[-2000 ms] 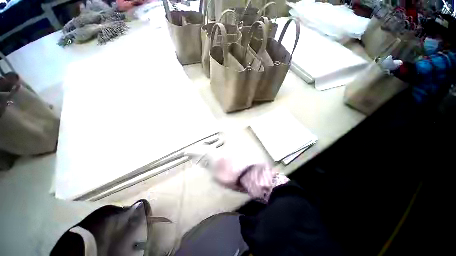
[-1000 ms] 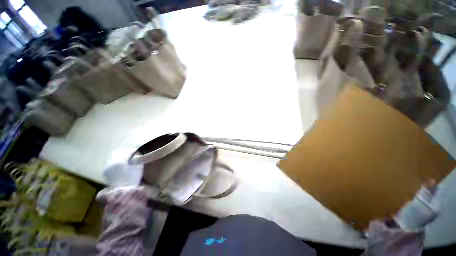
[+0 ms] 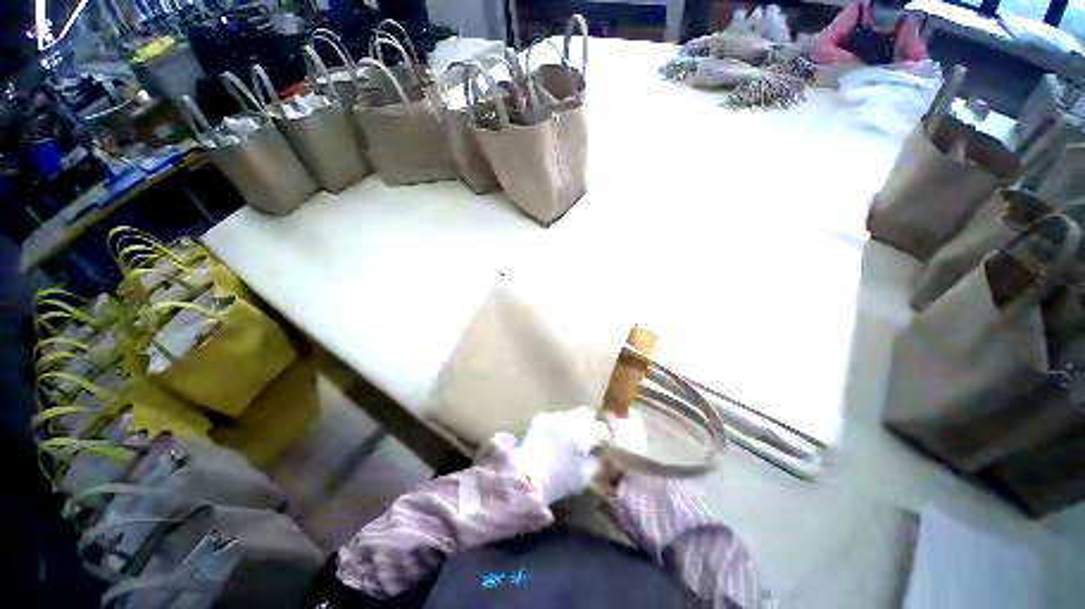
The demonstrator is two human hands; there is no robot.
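Observation:
A taupe tote bag (image 3: 512, 363) lies tilted on the table edge in front of me, its base pointing away and its mouth towards me. One looped handle sticks out to the right. My left hand (image 3: 559, 452), in a white glove, grips the bag near its mouth. My right hand (image 3: 621, 435) is close beside it, mostly hidden by the handle and bag mouth. It holds an orange-brown sheet (image 3: 631, 369), which shows as a narrow strip above the fingers. How far the sheet is inside the bag cannot be told.
A wide white sheet stack (image 3: 750, 238) lies mid-table. Taupe totes (image 3: 535, 161) stand at the back left, and more totes (image 3: 988, 357) at the right. Yellow totes (image 3: 232, 357) stand low at the left. A small white stack (image 3: 970, 565) is at lower right. A person (image 3: 875, 36) is at the far side.
The orange-brown sheet, held out flat at the right before, is now at the bag and looks narrow. Both hands have come together at the bag, whose base now points away. The view has shifted.

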